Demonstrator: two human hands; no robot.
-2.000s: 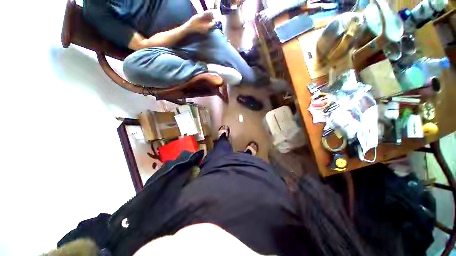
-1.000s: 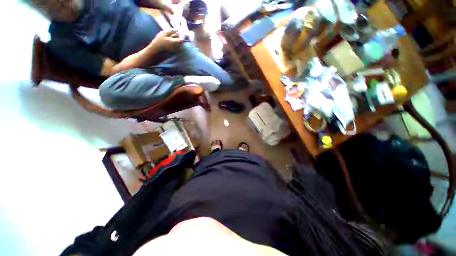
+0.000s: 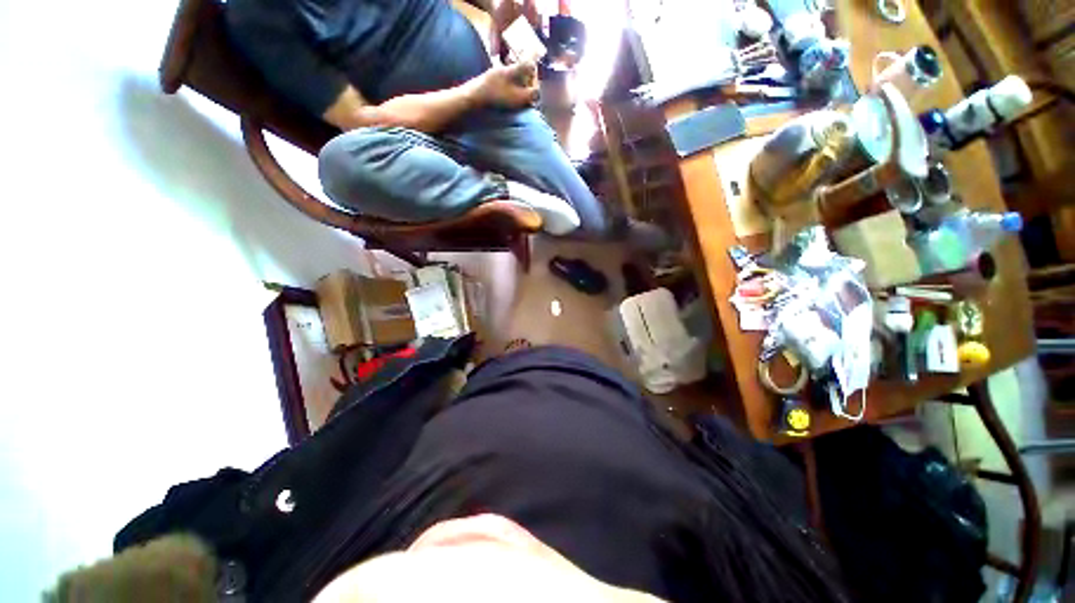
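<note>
Neither of my hands is in view. A brown wooden table (image 3: 745, 383) stands to the right. Crumpled clear and white bags (image 3: 813, 318) lie near its corner, with a tan tape roll (image 3: 780, 372) and a small yellow and black item (image 3: 798, 418). A glossy brown curved piece (image 3: 778, 167) lies farther back, beside a dark grey-blue pad (image 3: 707, 127). A seated person's hand (image 3: 512, 86) is raised over the lap by a small pale flat piece (image 3: 522, 40); whether it grips the piece is unclear.
The person (image 3: 401, 59) sits in a wooden armchair (image 3: 507, 216). Cardboard boxes (image 3: 354, 309) are at the left wall. A pale bin-like object (image 3: 658, 342) and a dark sandal (image 3: 578, 275) are on the floor. Black bags (image 3: 908, 507) lie beneath the table's near side.
The view has shifted and my feet are now hidden behind my dark clothing. A pale flat piece now shows by the seated person's hand. More of the table's back part shows.
</note>
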